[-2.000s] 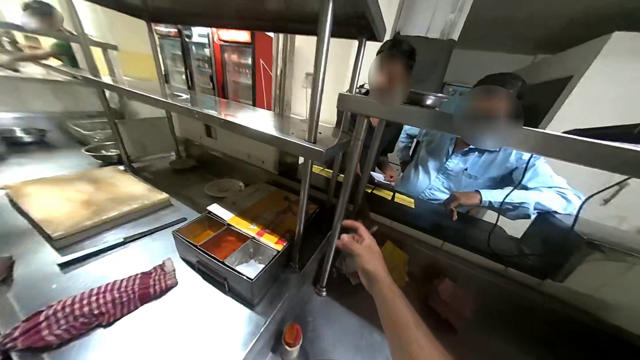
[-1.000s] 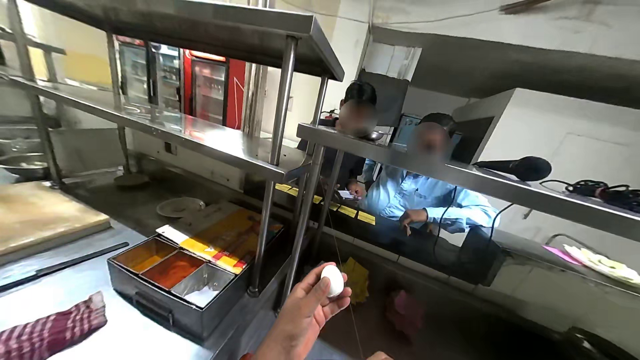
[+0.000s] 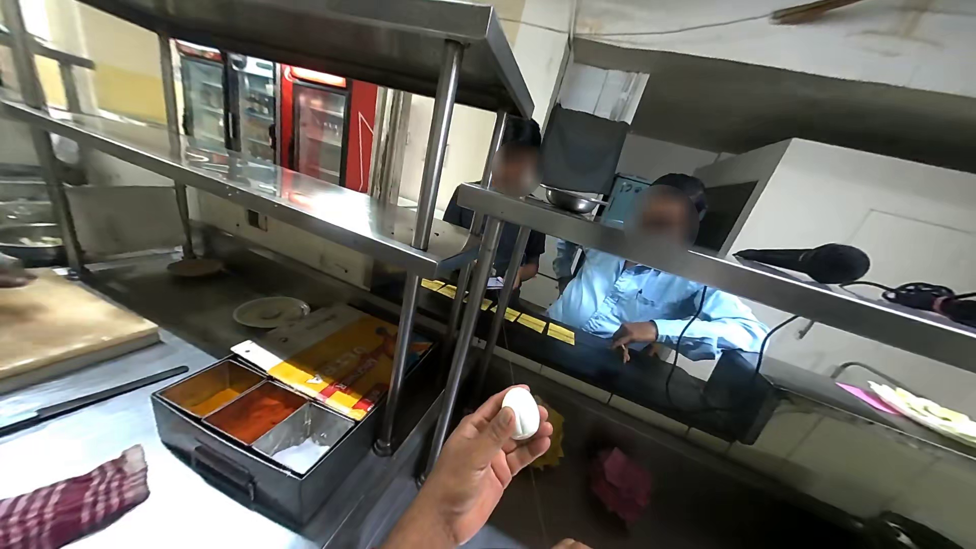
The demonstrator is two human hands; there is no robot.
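My left hand (image 3: 484,465) is raised at the lower middle, palm towards me, with a white peeled egg (image 3: 521,412) between thumb and fingers. A thin thread (image 3: 539,499) shows below the egg, and a fine line also rises above it. Of my right hand (image 3: 569,544) only a small part shows at the bottom edge; what it holds is hidden. Left of my left hand stands a metal spice box (image 3: 232,473) with compartments of yellow powder (image 3: 213,399), orange-red powder (image 3: 255,414) and white salt-like grains (image 3: 302,454).
Steel shelf posts (image 3: 465,335) rise behind my left hand. A cutting board (image 3: 69,328), a long knife (image 3: 99,391) and a checked cloth (image 3: 76,499) lie left. A person in a blue shirt (image 3: 610,297) and another person (image 3: 503,236) are across the counter. A microphone (image 3: 820,263) rests on the shelf.
Two seconds ago a hand was near the shelf post and no egg was visible; the egg shows in my left hand from one second ago. The view has shifted to the right.
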